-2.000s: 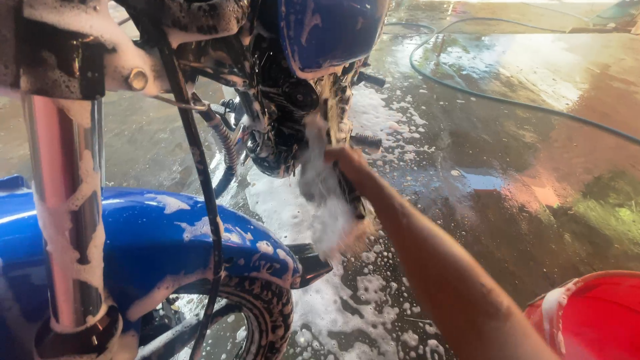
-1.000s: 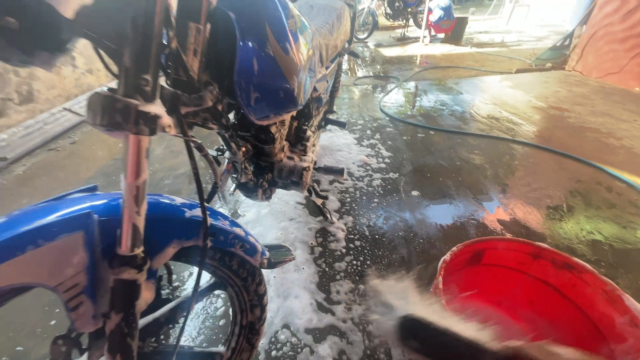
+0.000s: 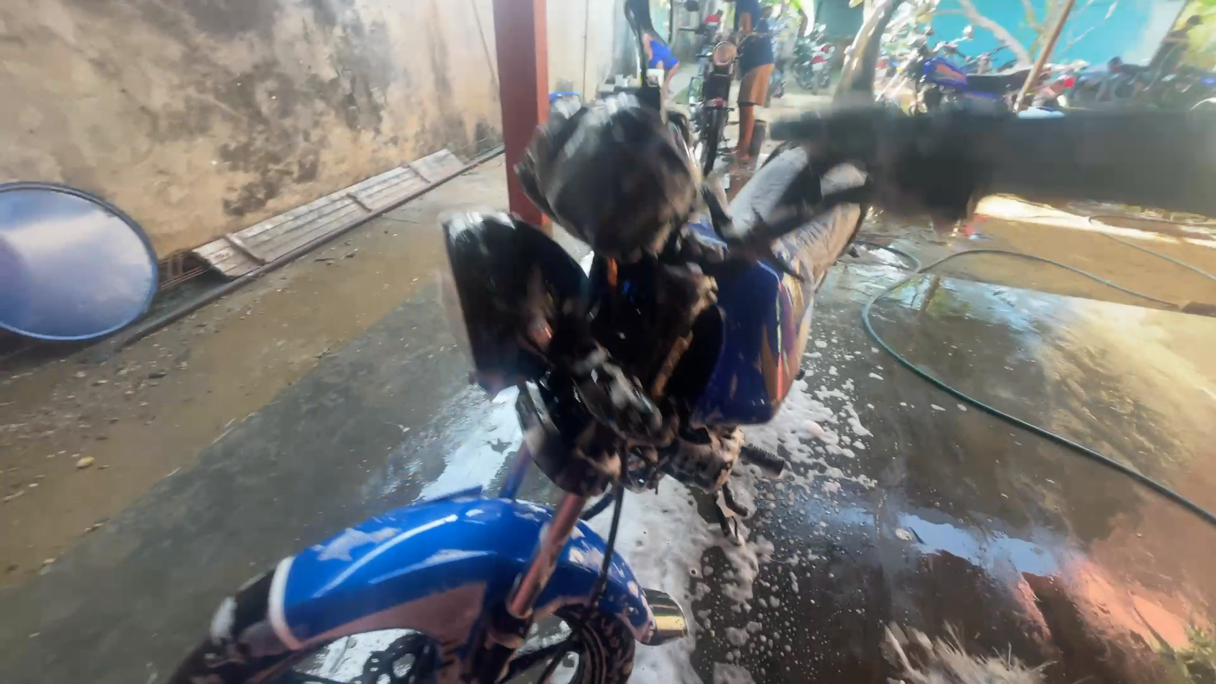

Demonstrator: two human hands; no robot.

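Observation:
A soapy blue motorcycle stands in the middle of the head view, its blue front fender (image 3: 408, 560) nearest to me and its blue fuel tank (image 3: 750, 332) behind. The dark handlebar area is blurred, with a round black part (image 3: 622, 176) on top. A dark handlebar grip (image 3: 1045, 161) reaches across the upper right. Pale brush bristles (image 3: 959, 655) show at the bottom edge, right of the motorcycle. Neither of my hands is in view, so what holds the brush is hidden. White foam (image 3: 655, 541) covers wet concrete beneath the engine.
A green hose (image 3: 1007, 413) curves over the wet floor on the right. At left are a blue-rimmed round container (image 3: 71, 261), a stained wall (image 3: 380, 85) and slatted boards (image 3: 332, 209). A red post (image 3: 522, 114) stands behind. Farther back are a person (image 3: 755, 76) and other motorcycles.
My forearm, seen two seconds ago with the hand brushing by the engine, is out of view. The brush was over the red bucket a second ago. The view has swung up and left; the bucket is out of frame.

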